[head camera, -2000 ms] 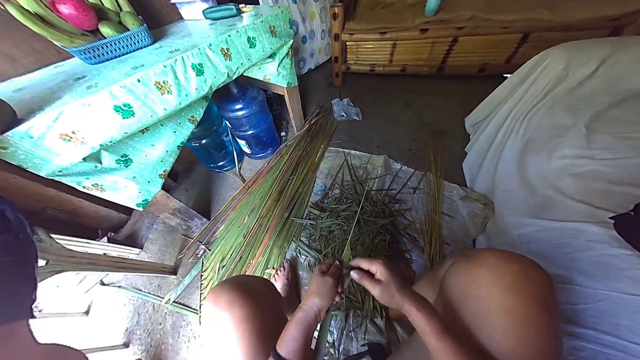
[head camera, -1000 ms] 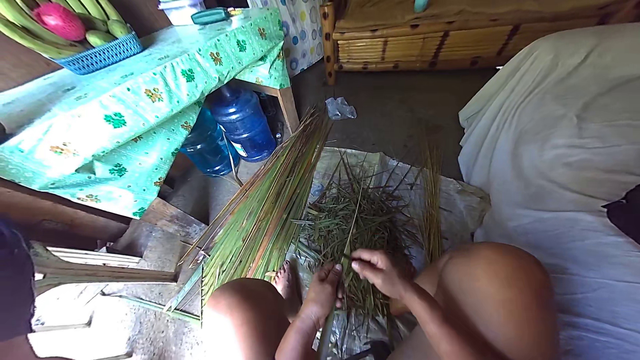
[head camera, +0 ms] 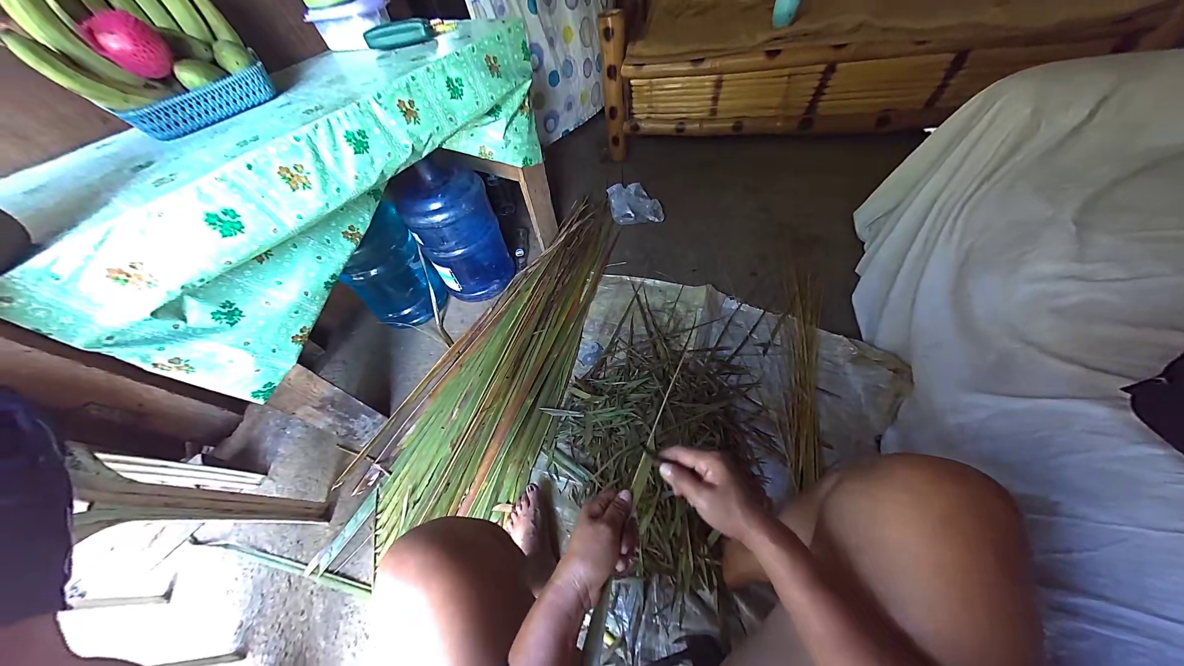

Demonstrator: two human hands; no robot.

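My left hand (head camera: 603,535) is closed around a long green palm leaflet (head camera: 647,460), whose thin far end points away over the pile. Close by on the right, my right hand (head camera: 708,486) pinches a small dark object (head camera: 653,452), perhaps a blade, against the leaflet. Beneath both hands lies a heap of shredded leaf strips (head camera: 647,398) on a plastic sheet (head camera: 846,379). A fanned bundle of long green and brown leaflets (head camera: 509,398) rests left of the heap. To its right is a bundle of thin leaf midribs (head camera: 801,379).
Blue water jugs (head camera: 455,227) stand under a table with a floral cloth (head camera: 231,222), which holds a blue fruit basket (head camera: 208,104). A bamboo bench (head camera: 786,92) is at the back, a white-draped piece (head camera: 1008,250) at right. A person's dark sleeve (head camera: 32,499) shows at left.
My right hand has moved slightly apart from my left hand along the leaflet. The left hand keeps hold of the leaflet.
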